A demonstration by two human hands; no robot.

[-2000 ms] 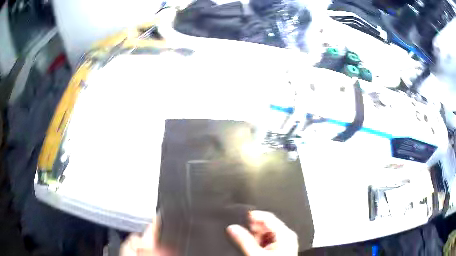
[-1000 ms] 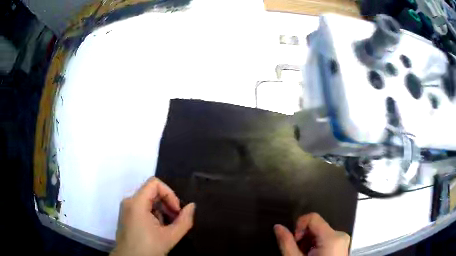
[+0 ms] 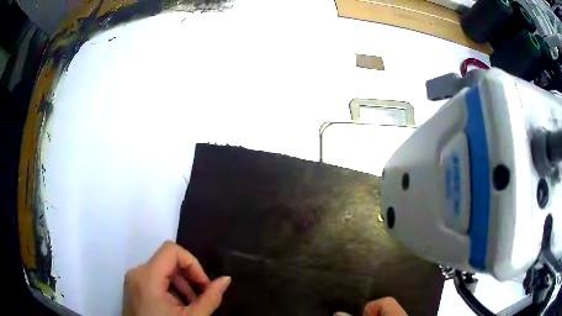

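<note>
A dark black-brown fabric panel (image 3: 289, 228) lies on the white table, its right part beside and under the white sewing machine head (image 3: 456, 179) with a blue stripe. A thin pale line shows on the cloth. My left hand (image 3: 175, 281) is at the panel's lower left, fingers curled, thumb and forefinger close together over the cloth; a grip cannot be told. My right hand (image 3: 379, 307) is over the lower part, mostly cut off by the bottom edge. The needle and presser foot are hidden behind the head.
The white table (image 3: 117, 154) has worn, taped edges. A silver slide plate (image 3: 383, 112) is set behind the cloth, with a small tan piece (image 3: 370, 62) beyond it. A long tan strip (image 3: 407, 21) and dark thread cones (image 3: 517, 54) are at the back right. A red loop (image 3: 474, 65) shows near the head.
The view has moved in closer, and the machine head looks larger. The cloth and my left hand sit lower in view. My right hand has slipped mostly below the bottom edge.
</note>
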